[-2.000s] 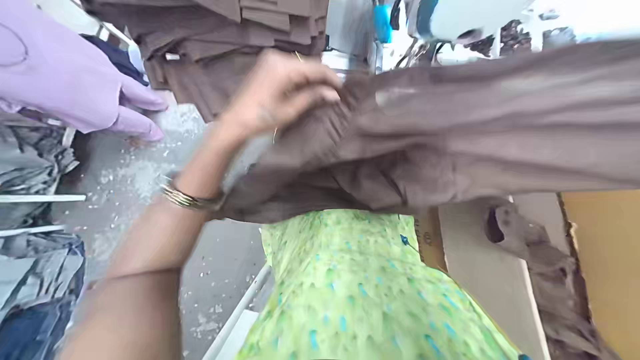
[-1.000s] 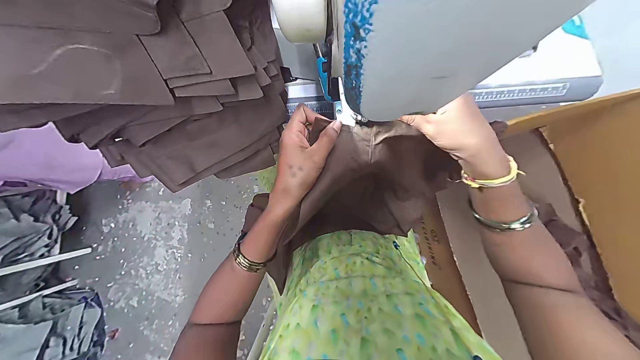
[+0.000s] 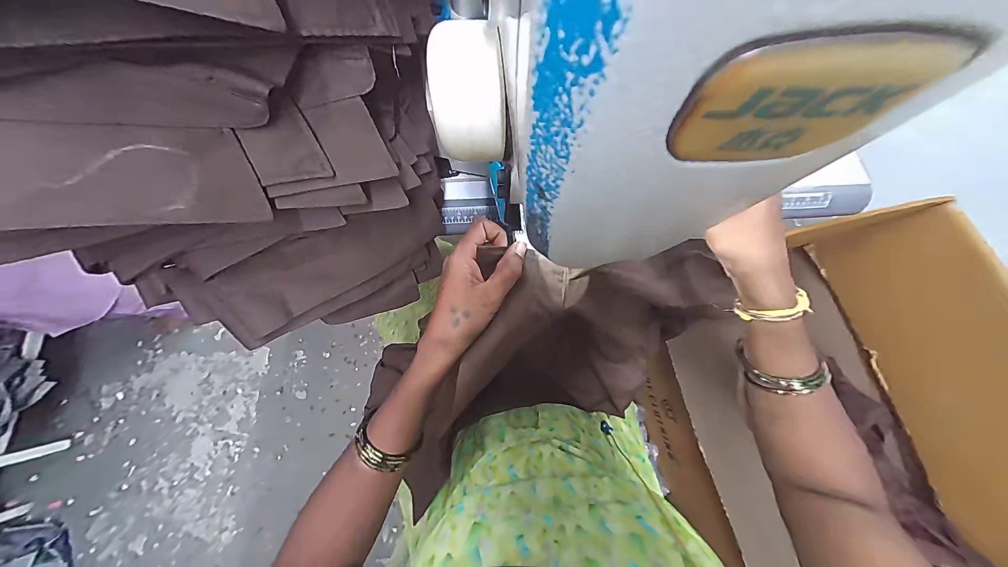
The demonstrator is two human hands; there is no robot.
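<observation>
A Jack industrial sewing machine [image 3: 669, 118] with a white head and worn blue edge fills the upper middle and right. Beneath its needle end, dark brown fabric [image 3: 543, 346] hangs down over my lap. My left hand [image 3: 472, 291] pinches the fabric's upper edge between thumb and fingers, just left of the presser area. A lighter seamed part of the cloth shows right of that hand. My right hand [image 3: 744, 236] is partly behind the machine head, at the fabric's right end; its fingers are hidden, so its hold cannot be told.
Stacked brown fabric pieces [image 3: 331, 157] lie at upper left beside a white round machine part [image 3: 466, 90]. Lilac cloth [image 3: 55, 295] hangs below them. An open cardboard box [image 3: 921, 315] at right holds brown cloth. Scraps litter the grey floor [image 3: 197, 425].
Two seconds ago the cloth was stretched across the view, away from the machine head. My right hand has since slid partly behind the head; its fingers showed on the cloth one second ago.
</observation>
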